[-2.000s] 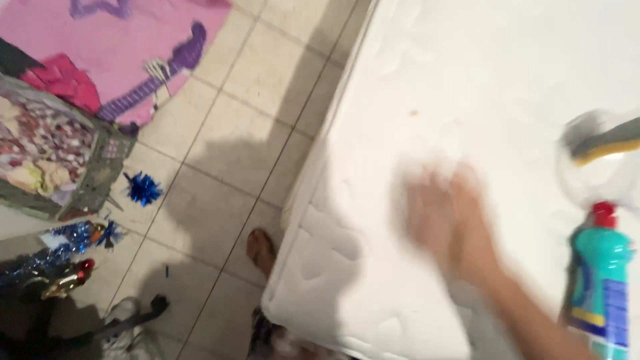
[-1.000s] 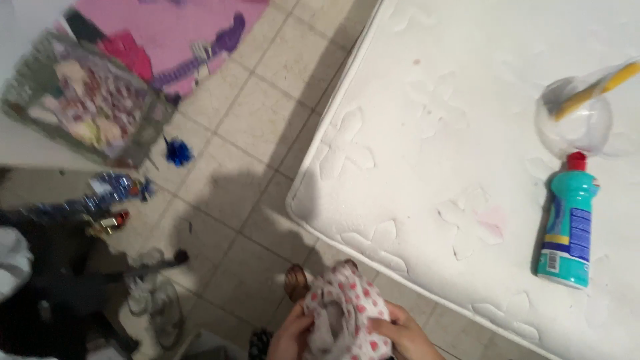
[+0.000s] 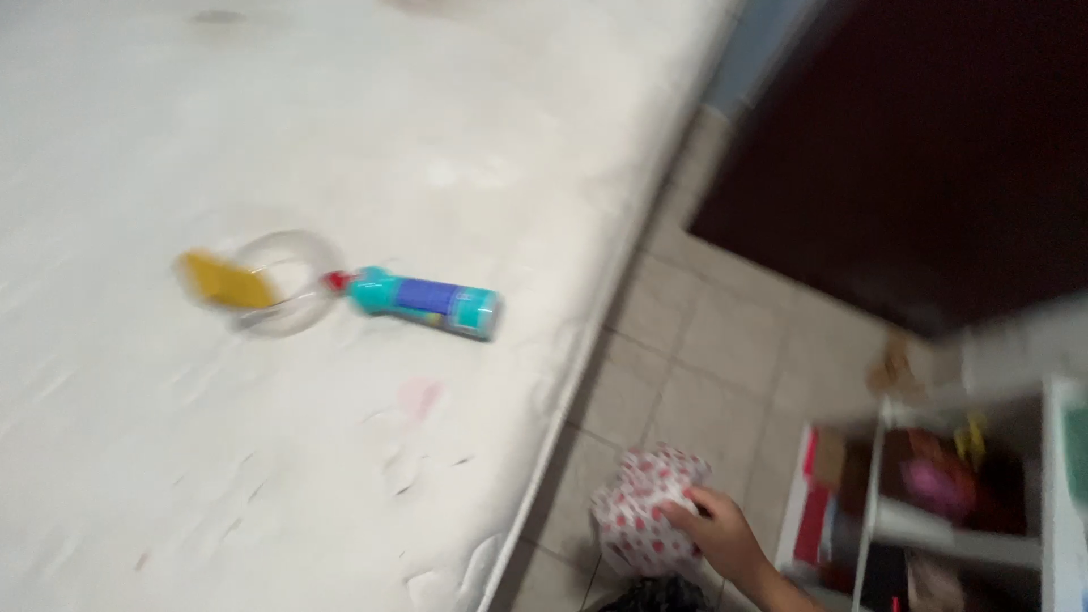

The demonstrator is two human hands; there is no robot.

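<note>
My right hand (image 3: 721, 529) grips a white cloth with red spots (image 3: 648, 510), held over the tiled floor beside the mattress. My left hand is out of the frame. On the white mattress (image 3: 255, 153) lies a teal squeeze bottle (image 3: 425, 299) with a blue label and red cap. The cap end touches or nearly touches a clear round bowl (image 3: 310, 323). A yellow item (image 3: 225, 280), blurred, rests across the bowl's far left rim. A faint pink stain (image 3: 421, 397) marks the mattress below the bottle.
A white shelf unit (image 3: 956, 534) with assorted items stands at the lower right. A large dark brown panel (image 3: 918, 153) fills the upper right. Pale floor tiles (image 3: 722, 374) run between mattress and shelves. Dark hair shows at the bottom edge.
The view has swung far to the right. One second ago both my hands held the spotted cloth; now only my right hand is seen on it.
</note>
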